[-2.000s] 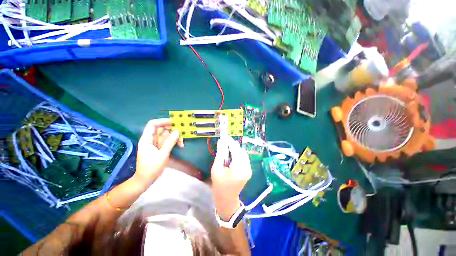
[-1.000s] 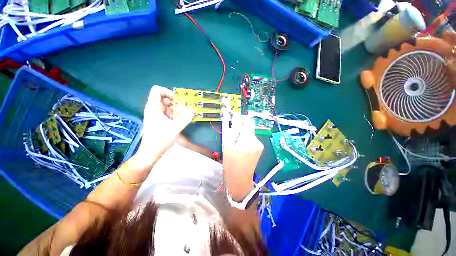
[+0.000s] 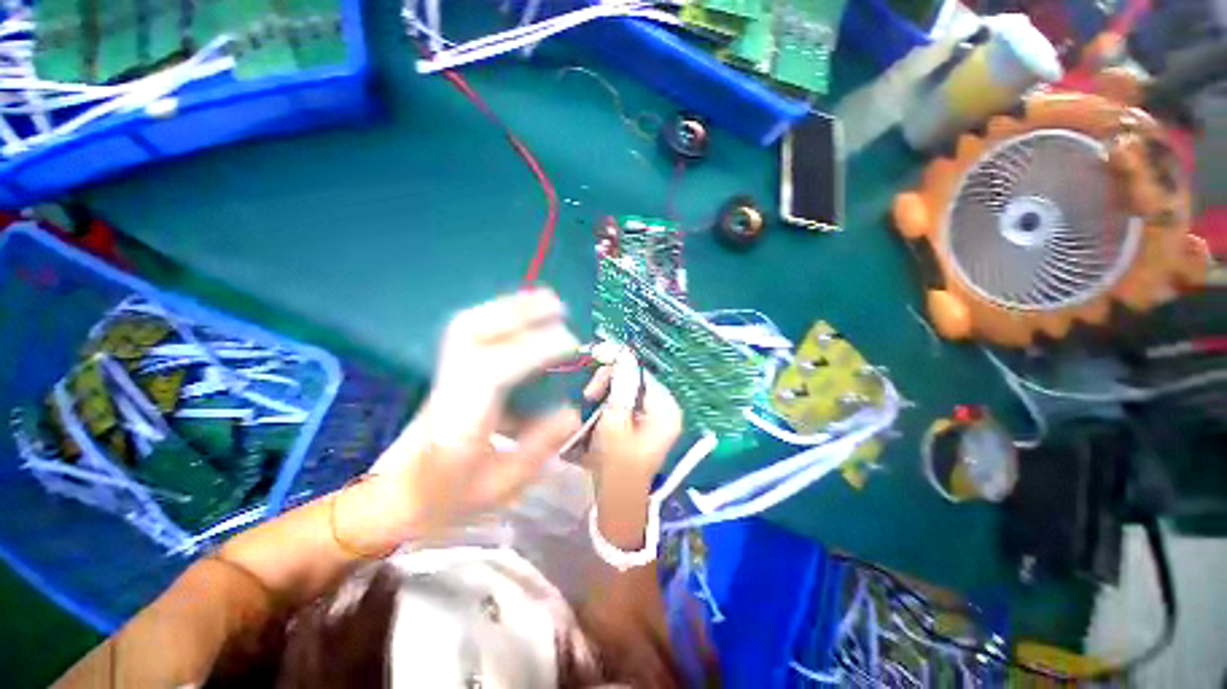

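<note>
A green board panel (image 3: 689, 353) lies diagonally in front of me, its green face up, overlapping the main board (image 3: 653, 245). My right hand (image 3: 633, 420) is at the panel's lower left edge and grips it there; the blurred fingertips are white. My left hand (image 3: 491, 390) is blurred, left of the right hand, with fingers apart and nothing seen in it. A yellow board (image 3: 828, 381) with white ribbon cables (image 3: 794, 474) lies right of the panel. A red wire (image 3: 549, 202) runs down the mat to behind my left hand.
Blue bins stand at the left (image 3: 327, 390), upper left (image 3: 256, 124), top middle (image 3: 733, 92) and near edge (image 3: 760, 586). Two black discs (image 3: 686, 136) and a phone (image 3: 811, 171) lie behind the main board. An orange fan (image 3: 942, 215) and small round tin (image 3: 972, 458) are right.
The panel, held yellow side up in both hands, now shows its green side and is farther right, tilted. My left hand has let go and moved a little right. The camera view has shifted.
</note>
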